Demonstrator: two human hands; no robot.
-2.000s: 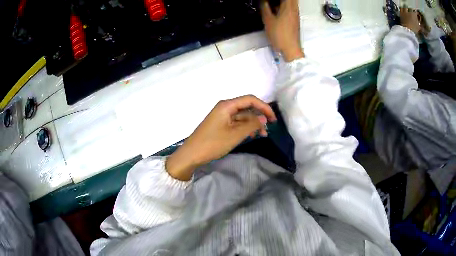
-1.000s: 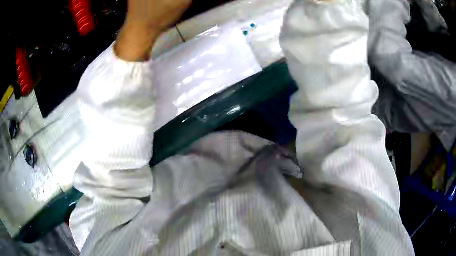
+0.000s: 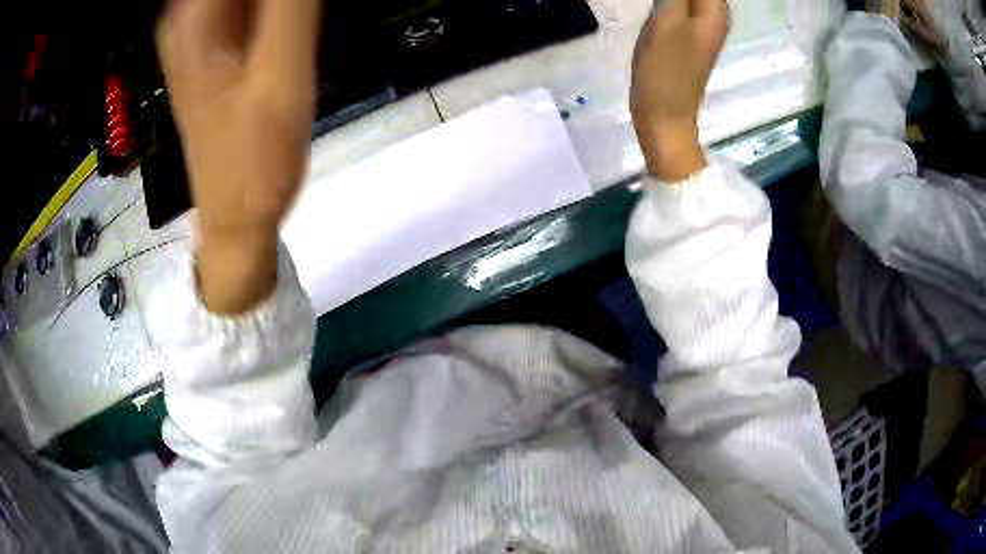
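My left hand (image 3: 243, 141) is raised over the left part of the black clamping fixture (image 3: 492, 35); its fingers are cut off by the top edge, so its grip is hidden. My right hand (image 3: 679, 81) is over the bench to the right of the fixture, its fingertips near or past the top edge; I cannot tell if it holds anything. A red ribbed clamp handle (image 3: 117, 117) shows left of my left hand. White paper sheets (image 3: 432, 189) lie on the bench in front of the fixture.
A watch-like disc (image 3: 111, 294) lies at the left on the white bench, and several more lie on clear plastic (image 3: 65, 271). Small blue dots (image 3: 573, 106) are right of the paper. The bench has a green front edge (image 3: 432, 287). A coworker's sleeve (image 3: 874, 108) is at the right.
Over two seconds, my left hand has gone from above the paper up to the fixture. Since one second ago, my right hand has come back into view. The camera view has shifted.
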